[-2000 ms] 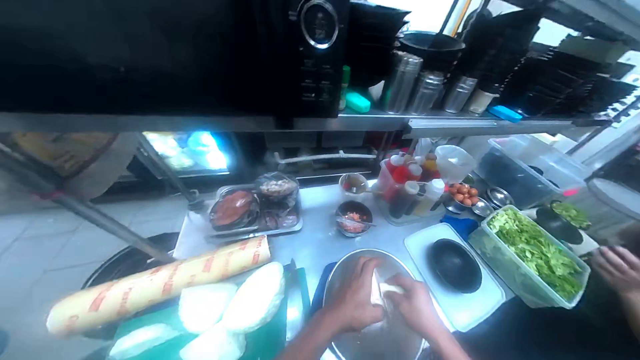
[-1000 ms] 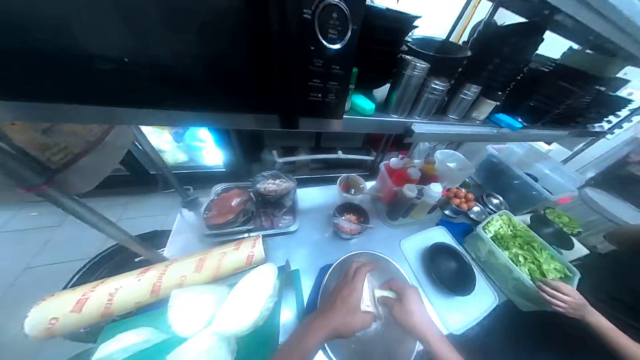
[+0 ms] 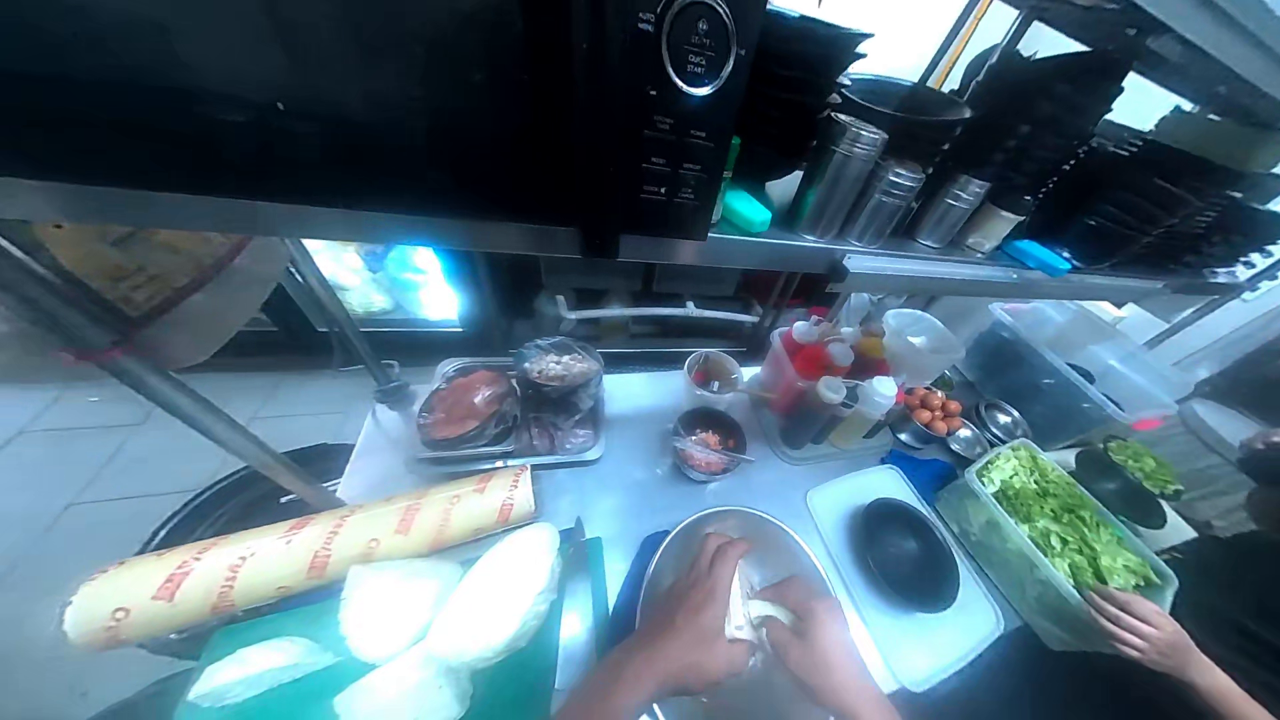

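Over a round metal bowl (image 3: 735, 522), my left hand (image 3: 695, 620) grips a whitish piece of food (image 3: 742, 605), its exact kind unclear. My right hand (image 3: 805, 640) pinches the same piece from the other side. Left of the bowl, a knife (image 3: 577, 610) lies along the edge of a green cutting board (image 3: 270, 635), which holds several large white pieces, possibly cabbage (image 3: 500, 595). A black bowl (image 3: 908, 555) rests on a pale plastic lid (image 3: 975, 625) to the right.
A roll of cling film (image 3: 300, 550) lies at left. Behind are a metal tray (image 3: 600, 420) of wrapped food, a small bowl of chopped food (image 3: 710, 443), squeeze bottles (image 3: 815, 400) and eggs (image 3: 932, 410). A co-worker's hand (image 3: 1145, 630) touches a tub of lettuce (image 3: 1060, 530). A shelf (image 3: 400, 218) bearing a microwave (image 3: 350, 110) hangs low overhead.
Both my hands stay over the metal bowl, their fingers shifting around the whitish piece. The co-worker's hand has moved left, from beyond the lettuce tub to its near edge.
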